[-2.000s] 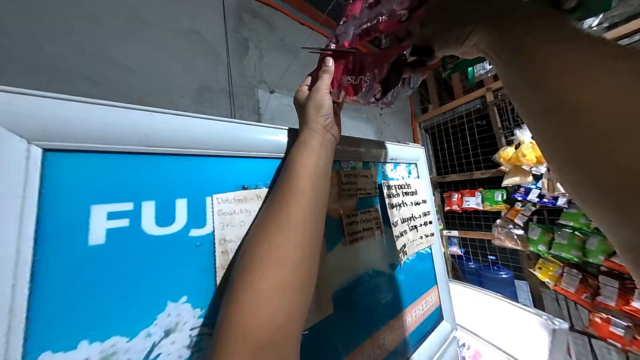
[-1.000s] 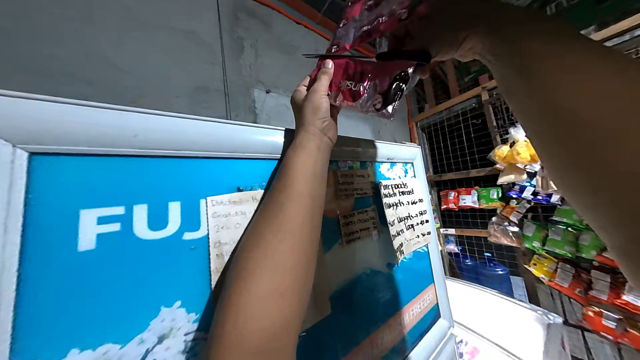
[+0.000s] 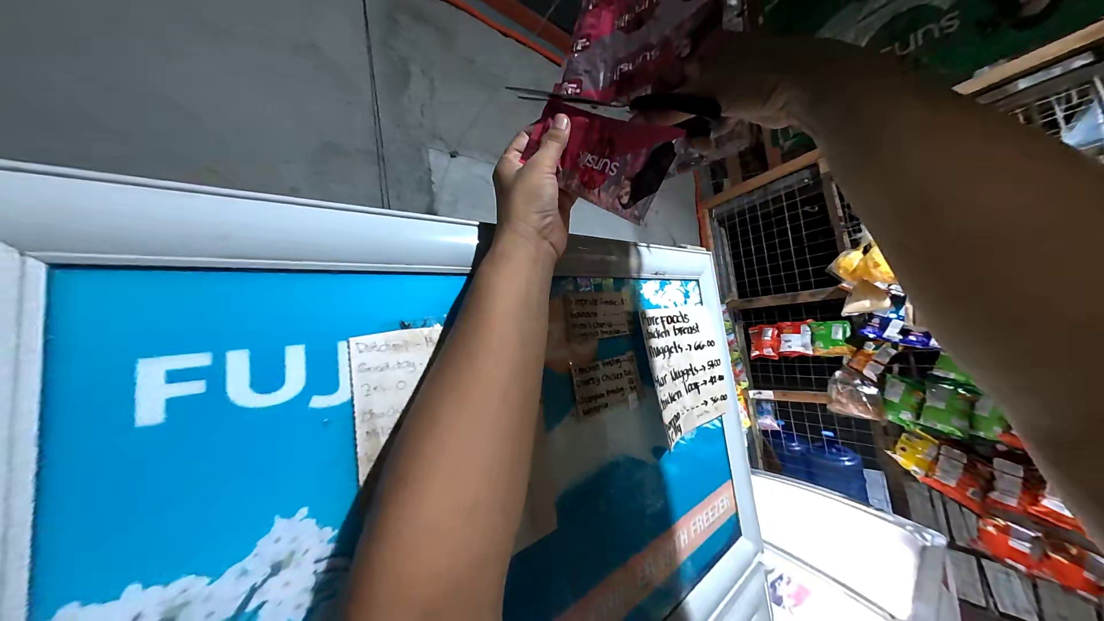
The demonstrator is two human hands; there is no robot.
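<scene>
High in view, my left hand (image 3: 536, 185) pinches the lower part of a strip of pink Sunsilk sachets (image 3: 604, 159), thumb on its face. My right hand (image 3: 733, 86), in shadow, holds a pair of scissors (image 3: 673, 105) by the dark handles. The slim metal blades point left and lie across the strip just above my left thumb, looking slightly parted. Above the blades more of the pink packaging (image 3: 638, 52) continues to the top edge. Whether the strip is cut through there cannot be told.
Below my hands stands a chest freezer's raised lid (image 3: 216, 216) with handwritten paper lists (image 3: 686, 362). Snack packs (image 3: 949, 405) hang on a wire grille (image 3: 776, 241) at the right, above blue water containers (image 3: 824, 461). A grey wall (image 3: 216, 95) rises behind the lid.
The held lower part of the strip now hangs tilted, its printed face more visible than before. Both hands stay near the same place, the scissors still across the strip.
</scene>
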